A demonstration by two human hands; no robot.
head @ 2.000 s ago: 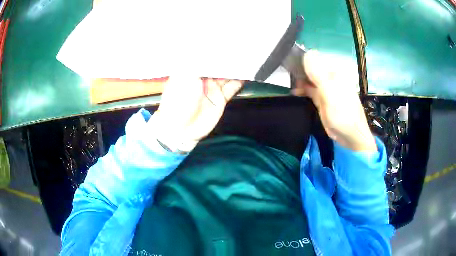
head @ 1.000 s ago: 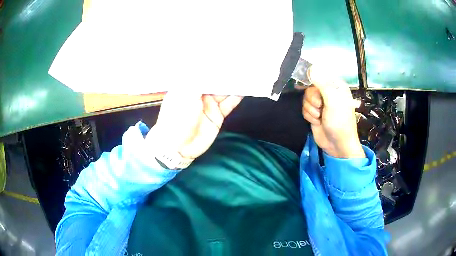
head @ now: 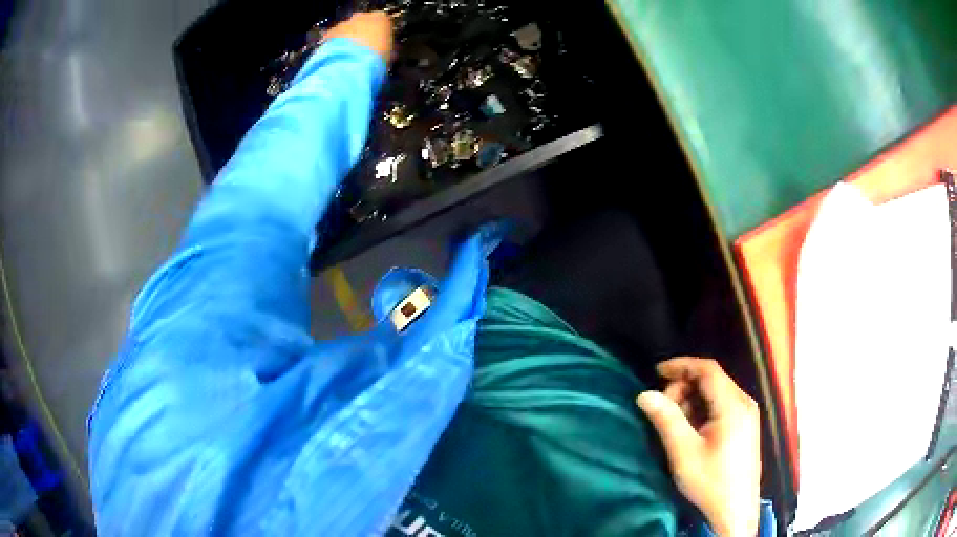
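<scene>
A white sheet [head: 871,336] lies on an orange-red board [head: 782,278] on the green table, cut off by the picture's right side. A dark strip, which looks like clips, runs along its far right edge. My left hand [head: 362,37] is over or in the black bin [head: 456,199] of loose black and silver clips [head: 451,147] at the top; it is small and blurred, its fingers mostly hidden. My right hand [head: 714,430] is empty at the table's near edge, fingers loosely curled and apart, not touching the sheet.
The green table [head: 724,126] curves down the right side, with its edge beside my right hand. The bin's raised rim stands between my lap and the clips. Grey floor [head: 94,157] shows at the left.
The view has swung left. My left hand has let go of the sheet stack and moved to the clip bin. My right hand no longer holds the clip at the sheet's corner.
</scene>
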